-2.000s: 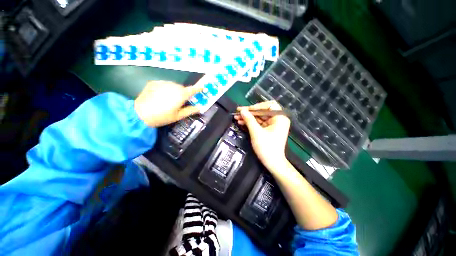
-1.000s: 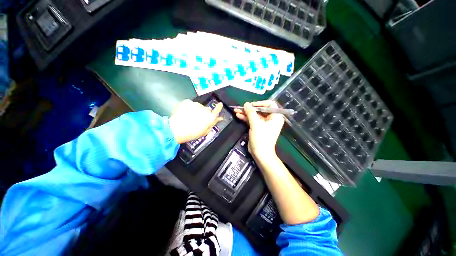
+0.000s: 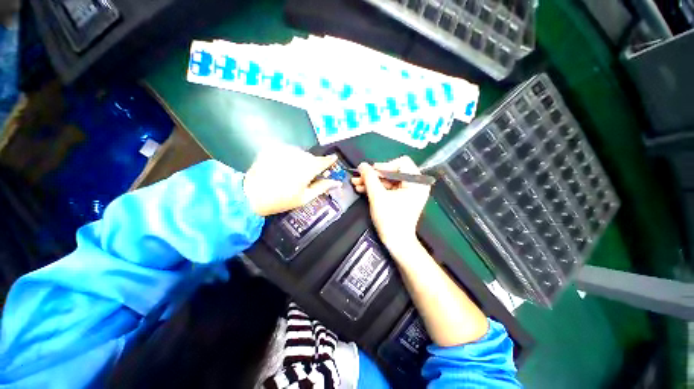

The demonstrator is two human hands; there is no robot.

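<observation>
A black foam tray [image 3: 304, 265] holds open-backed phones side by side. My left hand [image 3: 285, 181] rests at the upper end of the leftmost phone [image 3: 304, 222], thumb and finger apart around a small blue film sticker [image 3: 335, 174]; it holds nothing that I can see. My right hand [image 3: 396, 199] holds thin tweezers [image 3: 407, 177] like a pen, their tip at the blue piece. A second phone [image 3: 356, 275] lies in the middle slot, and a third [image 3: 407, 338] is partly hidden by my right forearm.
Fanned sticker sheets [image 3: 304, 72] lie behind the foam tray. A clear blister tray [image 3: 533, 190] stands at the right beside a grey post [image 3: 639, 289], with another [image 3: 464, 30] at the back. A stacked foam tray [image 3: 129, 34] is at upper left; an open carton [image 3: 169, 159] holds blue plastic.
My left hand has let go of the sticker sheet and moved onto the leftmost phone. The tweezers have moved from the middle phone to the blue piece there. The view has shifted.
</observation>
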